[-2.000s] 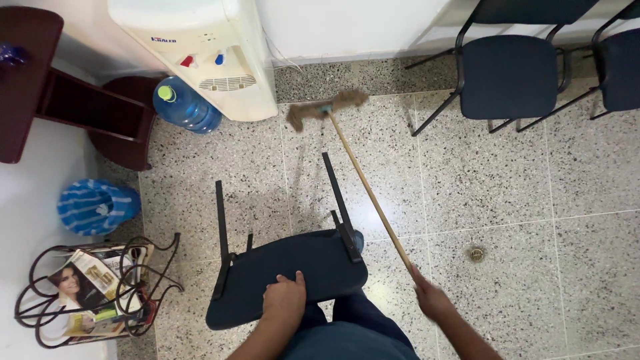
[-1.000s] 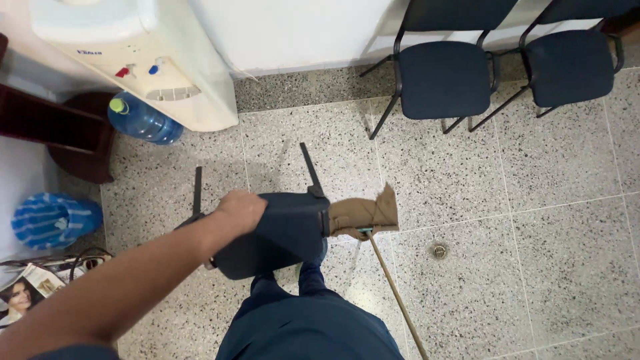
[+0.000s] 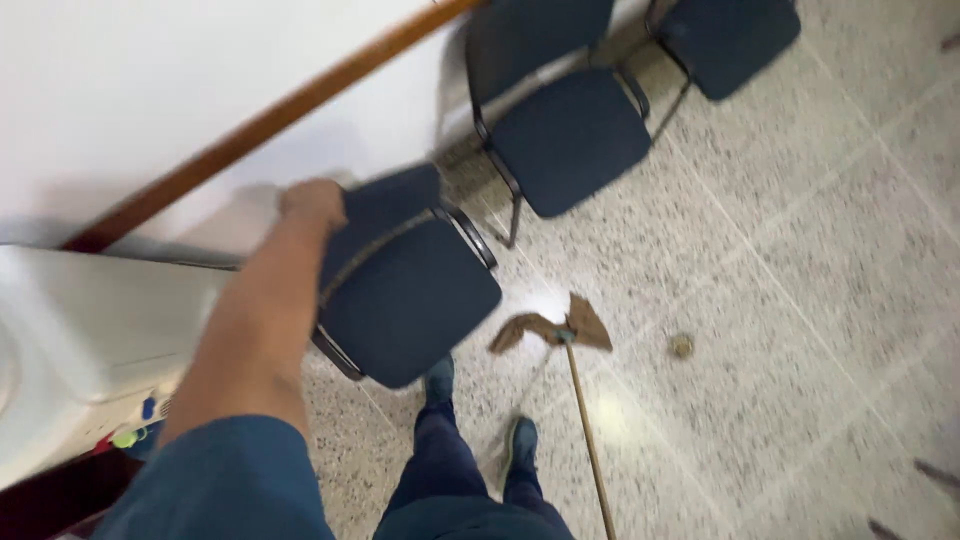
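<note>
My left hand grips the top of the backrest of a dark padded armchair, which stands near the white wall, its seat toward me. My right hand is out of view. A mop with a wooden handle and a brown cloth over its head lies against the speckled floor, right of the held chair. The handle runs down past the bottom edge of the view, so what holds it is hidden.
Two more dark chairs, one beside the held chair and another beyond it, line the wall. A wooden rail crosses the wall. The water dispenser stands at left. A round floor drain lies right of the mop.
The held chair has moved to the wall, beside the other chairs. My left hand went from its seat to its backrest. My right hand, seen on the mop handle two seconds ago, has left the view.
</note>
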